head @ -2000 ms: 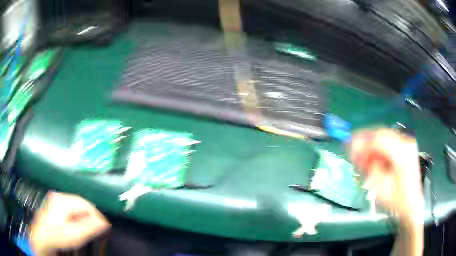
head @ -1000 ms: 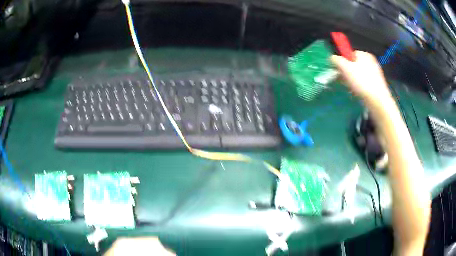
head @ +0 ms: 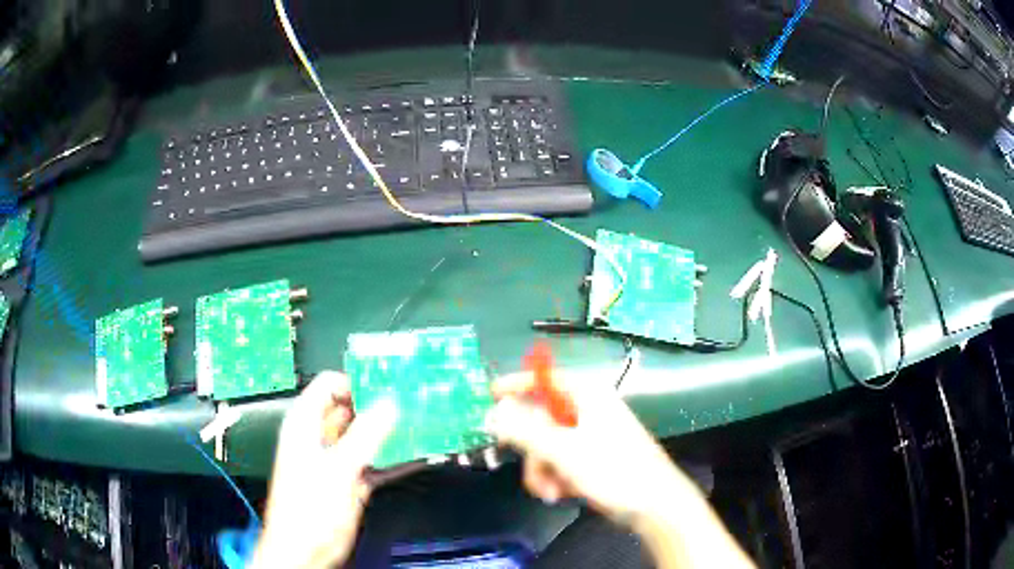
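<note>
A green circuit board (head: 417, 383) is held up at the near edge of the bench, its metal connectors facing me. My left hand (head: 328, 461) grips its left side, a blue band on the wrist. My right hand (head: 567, 450) is at its right side and holds a red stick (head: 545, 383); blur hides whether its fingers also grip the board. Another board (head: 656, 287) lies right of centre with the yellow-grey cable (head: 384, 191) and a black lead at it. Two more boards (head: 247, 340) (head: 133, 353) lie at the left.
A long black keyboard (head: 334, 167) lies behind the boards. A blue wrist strap (head: 623, 178) lies beside it. A black strapped device (head: 812, 206) and a black barcode scanner (head: 887, 239) lie at right, near a smaller keyboard (head: 978, 206). White tape (head: 762, 289) marks the bench edge.
My right hand has come from the back right to the near centre with the red stick. The board beside it is now at the near edge, where my left hand has risen and grips a board.
</note>
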